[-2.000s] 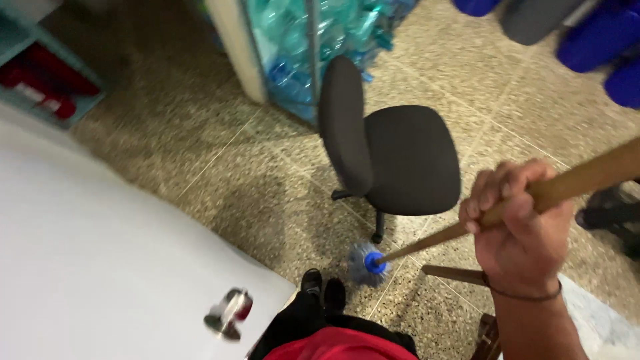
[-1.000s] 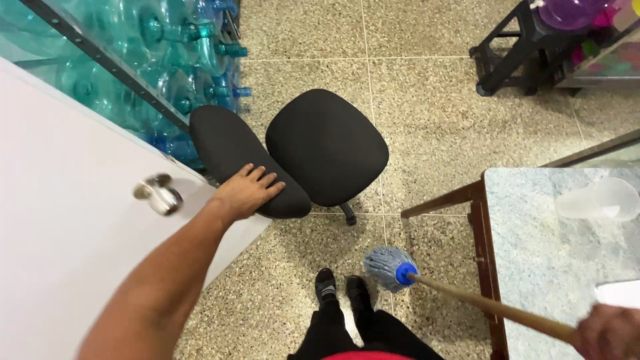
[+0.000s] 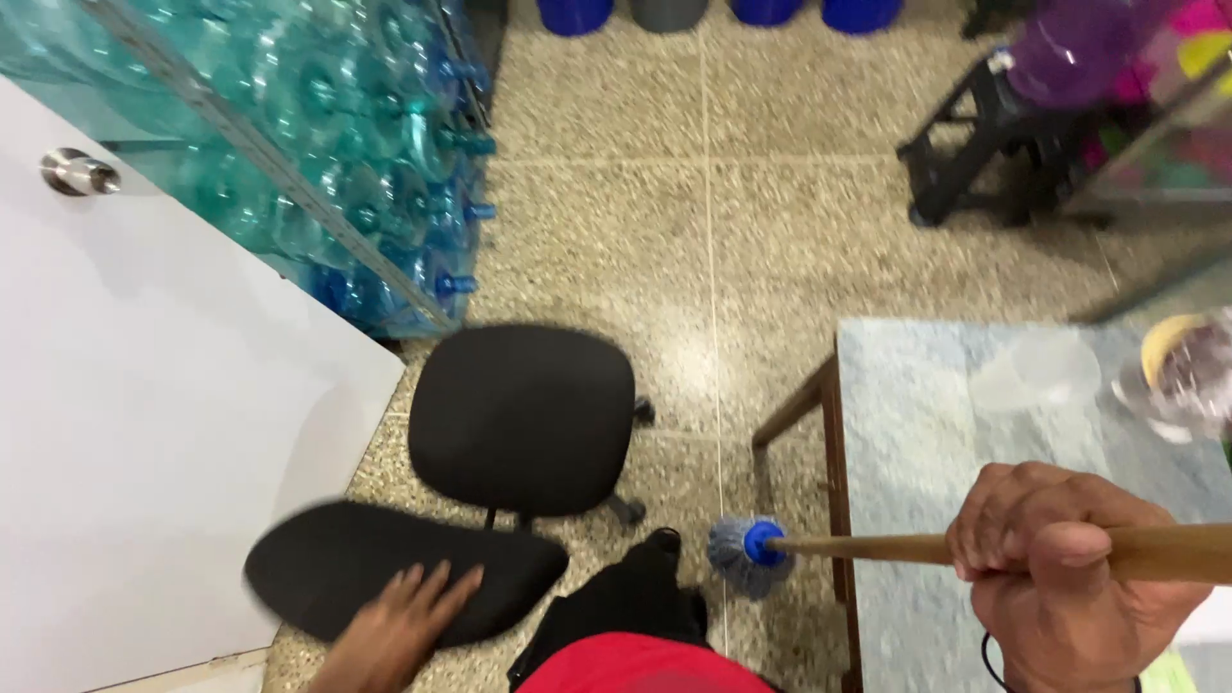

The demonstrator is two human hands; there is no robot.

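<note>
A mop [image 3: 866, 549] with a wooden handle, a blue socket and a grey-blue string head slants across the lower right, its head low by the floor next to my feet. My right hand [image 3: 1068, 568] is closed around the handle, above the marble-topped table. At lower left, my left hand [image 3: 409, 616] lies with fingers spread on the backrest [image 3: 385, 568] of a black office chair. The chair's seat [image 3: 523, 419] faces away from me, with casters showing at its right side.
A white door [image 3: 173, 414] with a metal knob stands at left, beside stacked blue-green water bottles [image 3: 356, 173]. The marble-topped table [image 3: 905, 423] at right holds a translucent plastic container [image 3: 1039, 371]. Blue buckets [image 3: 575, 12] are at the top, a black stool [image 3: 991, 135] at upper right.
Two seconds ago my left hand was out of view; one second ago it was on the backrest. The chair has since turned and come closer to my feet. My right hand keeps hold of the mop.
</note>
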